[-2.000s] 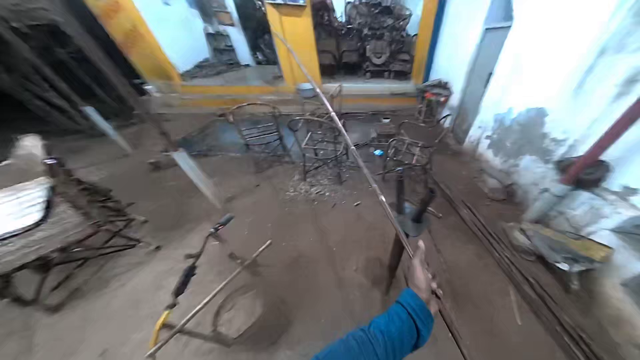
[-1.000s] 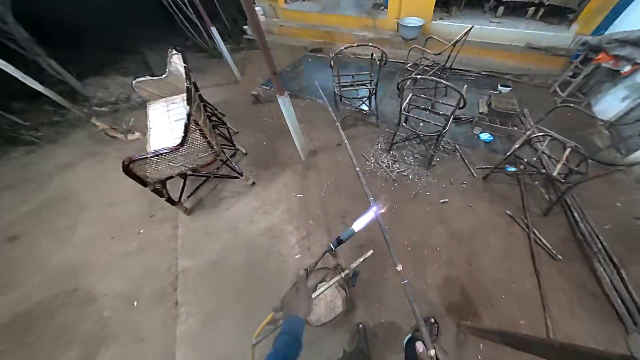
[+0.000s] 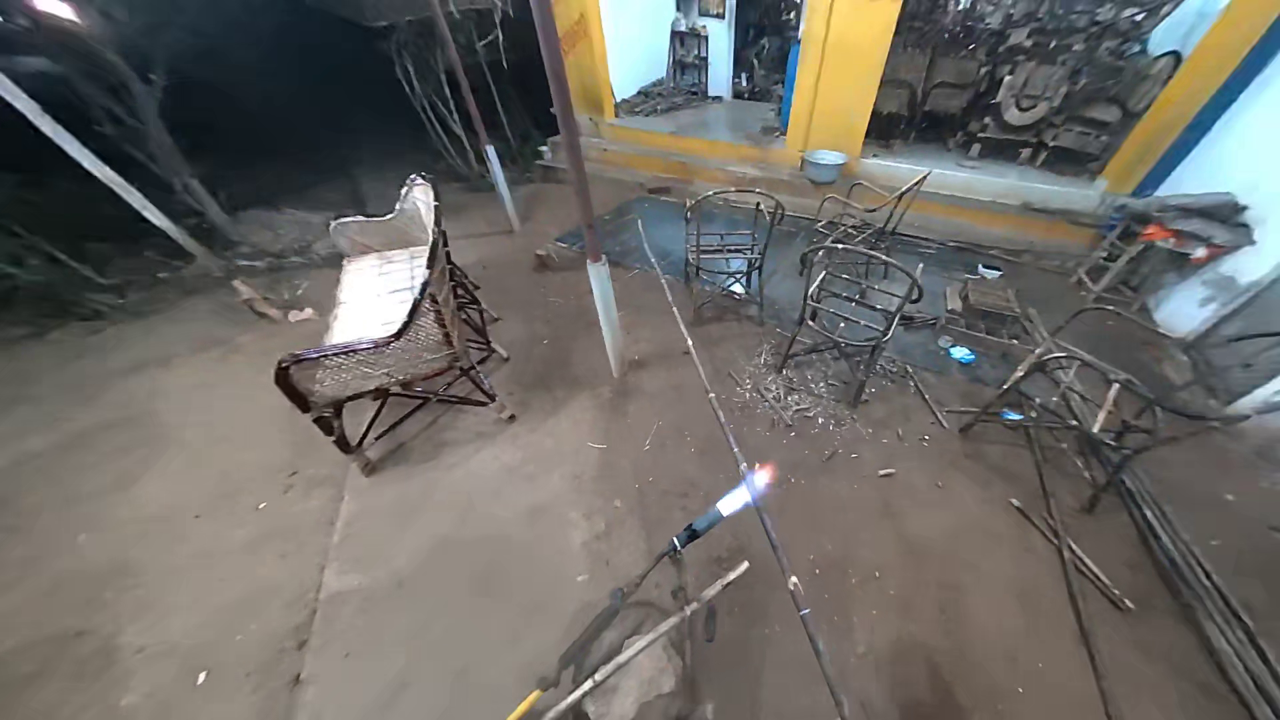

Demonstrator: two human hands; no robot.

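Neither of my hands shows in the head view. A lit gas torch (image 3: 705, 525) rests low in the middle, tilted up to the right, with a yellow hose at its lower end. Its blue-white flame (image 3: 745, 492) meets a long cane pole (image 3: 716, 410) that runs from the bottom edge up and away to the left. What holds the pole's near end is out of view. Below the torch lies a shorter pale stick (image 3: 650, 636), over a stone-like block (image 3: 640, 680).
A cane settee (image 3: 385, 300) stands at the left, beside a painted post (image 3: 605, 315). Unfinished cane chair frames (image 3: 850, 300) and wood scraps (image 3: 805, 395) are ahead. Long poles (image 3: 1190, 590) lie at the right. A metal basin (image 3: 824, 166) sits on the step.
One second ago a hand was near the torch's lower end; now no hand shows there. The torch was unlit two seconds ago and has a flame in the later frames. The view has shifted.
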